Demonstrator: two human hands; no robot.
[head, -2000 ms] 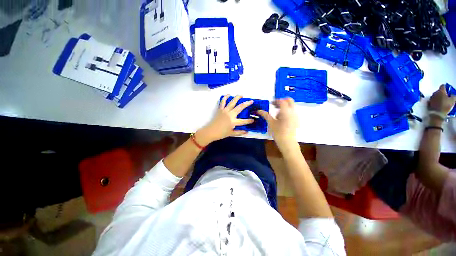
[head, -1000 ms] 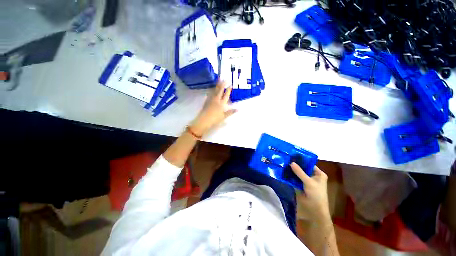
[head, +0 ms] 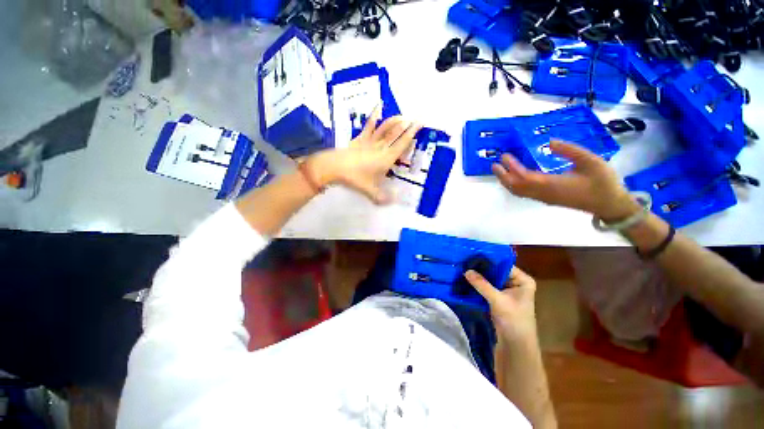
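My right hand point(head: 508, 303) holds a blue insert tray point(head: 436, 266) at its right end, thumb on top, over my lap at the table edge. Two cable plugs lie side by side on the tray's left part, with a dark coil under the thumb. My left hand point(head: 373, 157) lies spread, palm down, over a white-and-blue retail box point(head: 434, 180) on the table. The hand covers the box's left part; whether the fingers grip it I cannot tell.
Box stack point(head: 293, 94) and loose boxes point(head: 356, 92) stand behind my left hand; fanned boxes point(head: 201, 155) lie left. Another person's hand point(head: 578, 180) reaches in from the right over blue trays point(head: 570, 134). Black cable pile point(head: 670, 33) fills the upper right. Red stools point(head: 662, 352) are below.
My left hand has moved right from the loose boxes, and a box now lies under it. The held tray has moved slightly left and turned more level. Another person's hand and a second tray have appeared at right.
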